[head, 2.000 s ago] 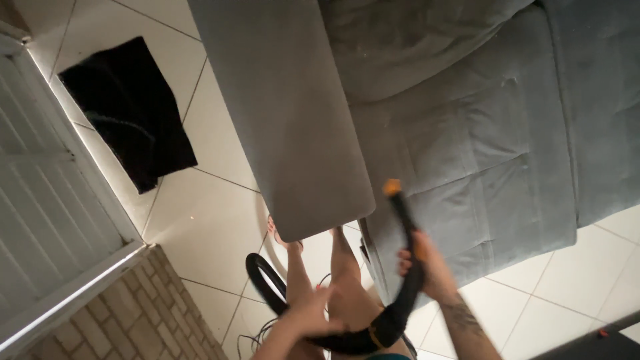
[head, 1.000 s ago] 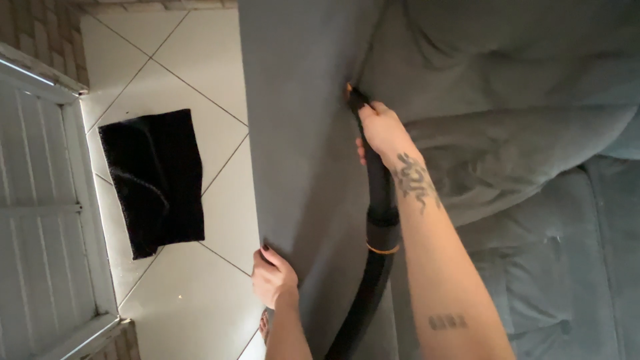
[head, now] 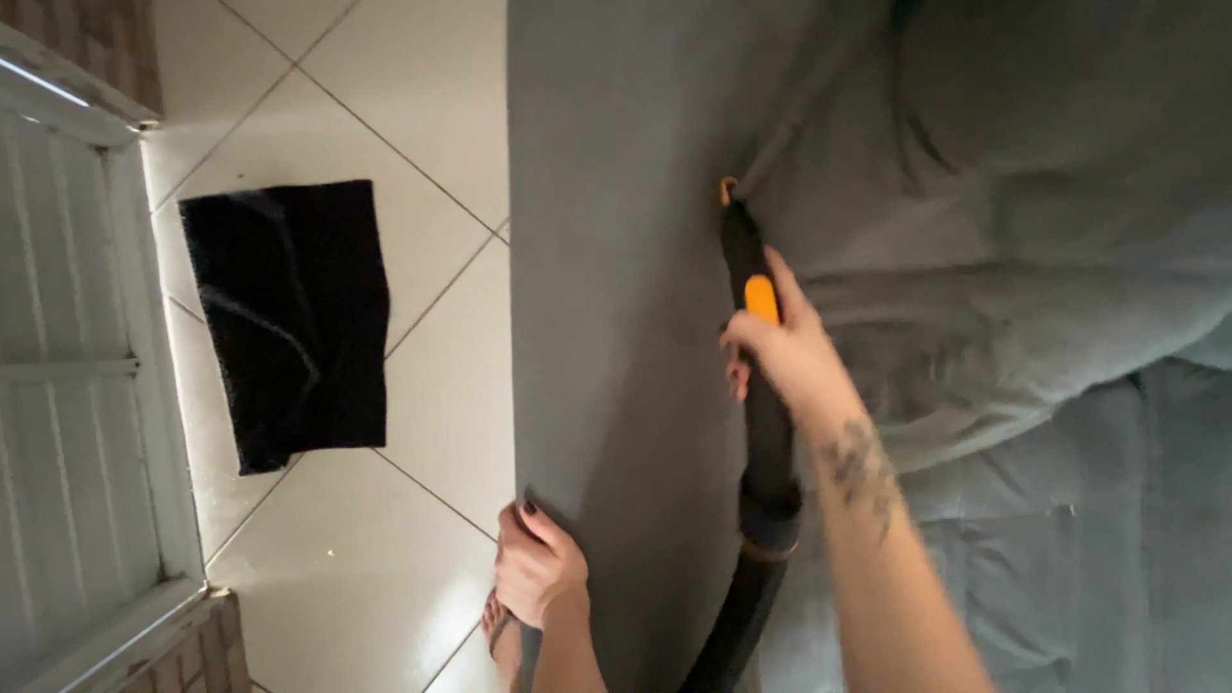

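My right hand (head: pixel 784 337) grips the black handle of a vacuum hose (head: pixel 768 452) with an orange button and an orange-edged tip. The tip touches the seam between the flat grey sofa armrest (head: pixel 606 289) and the grey cushion (head: pixel 962 192). From the handle, the hose runs down to the bottom edge of the view. My left hand (head: pixel 544 563) rests on the outer edge of the armrest, its fingers curled over the side. Part of my foot shows beneath it.
A black mat (head: pixel 298 337) lies on the white tiled floor (head: pixel 433 289) left of the sofa. Beyond it are a white slatted door (head: pixel 72 318) and a brick-patterned wall (head: pixel 192 650). More grey tufted seat (head: pixel 1020 577) extends at the lower right.
My left hand, blurred near the hose two seconds ago, has come to the armrest's edge. The hose tip has moved from above the seat to the armrest seam. The view has shifted strongly.
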